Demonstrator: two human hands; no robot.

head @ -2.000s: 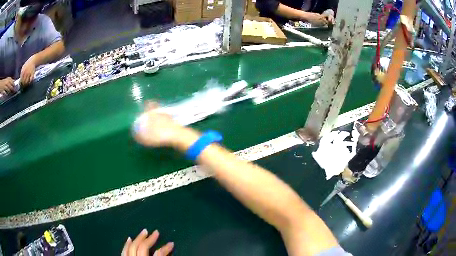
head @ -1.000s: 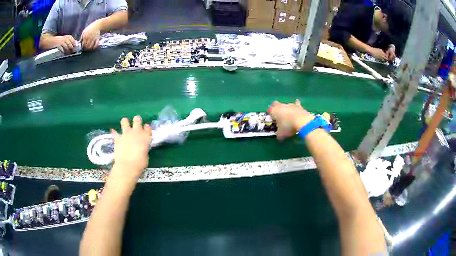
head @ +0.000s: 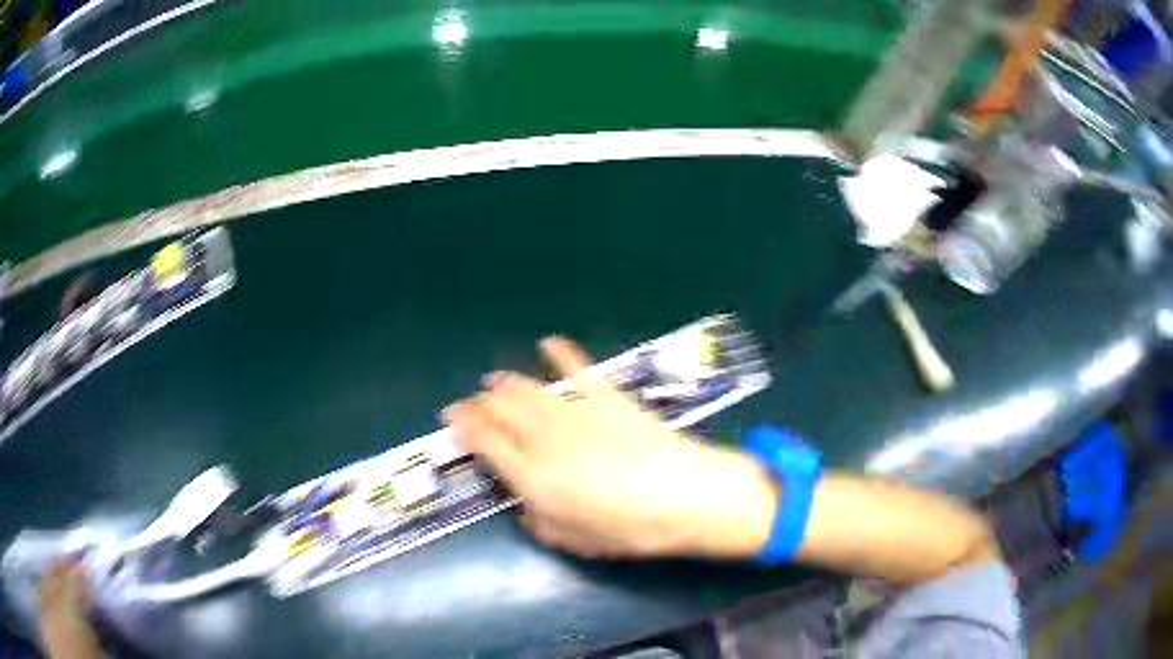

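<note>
A power strip half-assembly (head: pixel 386 483), a long white open housing full of parts, lies slanted at the bench's front edge. Its yellow block is at the upper right end. My right hand (head: pixel 598 464), with a blue wristband, grips the middle of the housing from above. The white power cord (head: pixel 212 579) leaves the lower left end towards a plastic bag (head: pixel 45 547). My left hand (head: pixel 64 612) is small, blurred and cut off at the lower left, at the bagged cord; its fingers' hold is unclear.
Another strip housing (head: pixel 116 322) lies at the left. The green conveyor belt (head: pixel 515 90) is beyond the whitish edge strip (head: pixel 489 155). At right are the glue gun (head: pixel 952 200), crumpled white paper (head: pixel 888 200), a clear bottle (head: pixel 984 258), a cream-handled tool (head: pixel 920 341) and a post (head: pixel 920 84).
The view has tilted down. The power strip and its bagged cord have moved from the conveyor belt to the near bench edge, with both hands at them.
</note>
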